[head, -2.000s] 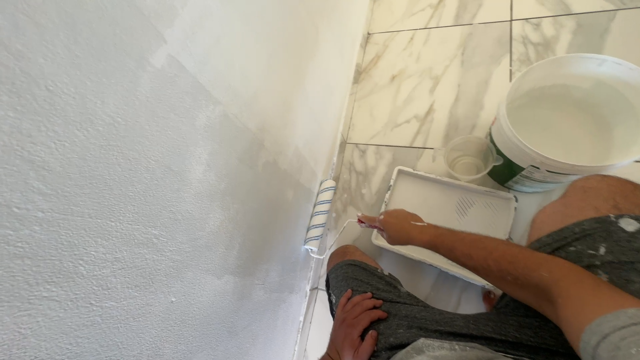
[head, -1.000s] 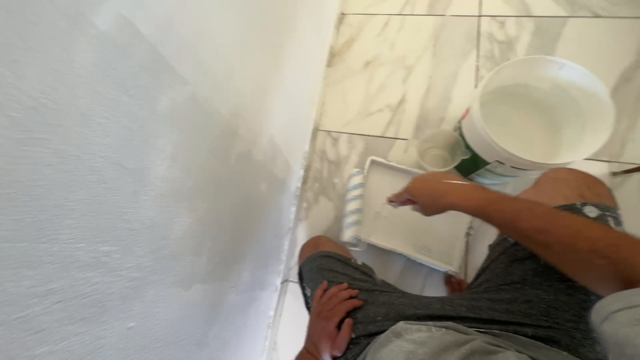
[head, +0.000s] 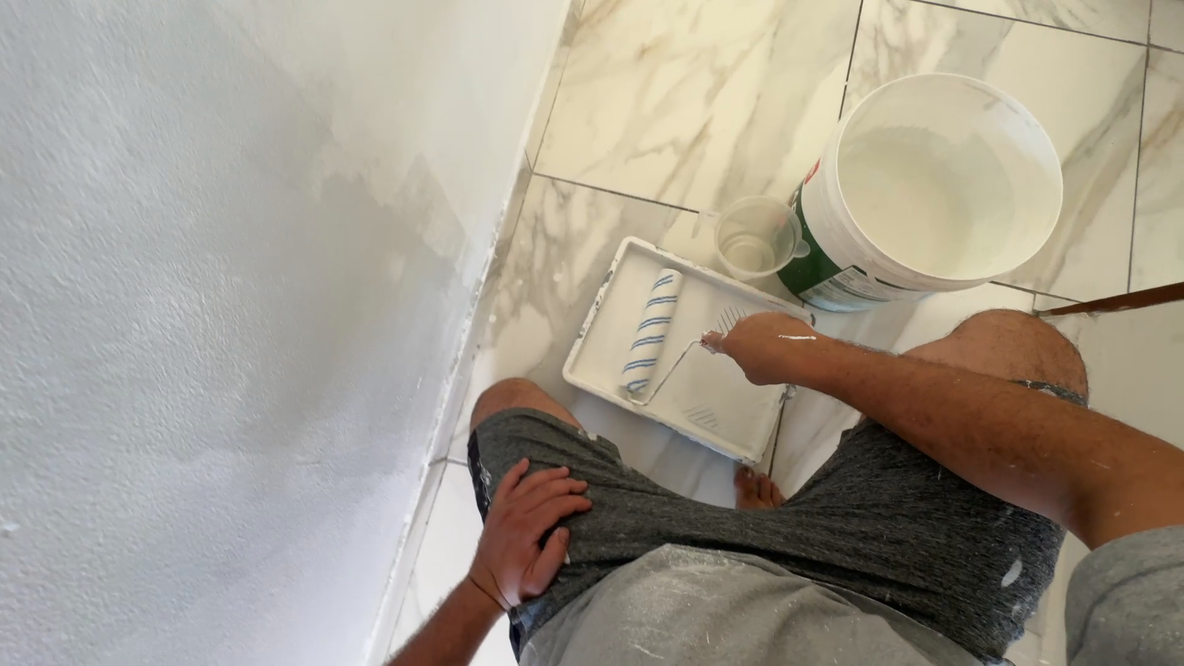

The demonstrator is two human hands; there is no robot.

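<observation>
My right hand (head: 763, 348) is closed on the handle of a paint roller, its thumb near the wire frame. The roller's white sleeve with blue stripes (head: 653, 331) lies over the deep left part of a white paint tray (head: 588, 344), which holds white paint. My left hand (head: 536, 532) rests on my thigh, fingers slightly spread, holding nothing. Just beyond the tray stands a clear plastic cup (head: 758, 237). Beside the cup is a large white bucket (head: 1043, 185) with pale paint or liquid inside.
A textured wall (head: 213, 305) with uneven grey and white patches fills the left side, its base edge running beside my left knee. Marble-look floor tiles (head: 694, 102) lie under the tray and bucket. A thin brown strip (head: 1119, 301) shows at the right edge.
The roller has moved from the foot of the wall, past the tray's left edge, into the tray with my right hand. My left hand has stayed on my thigh.
</observation>
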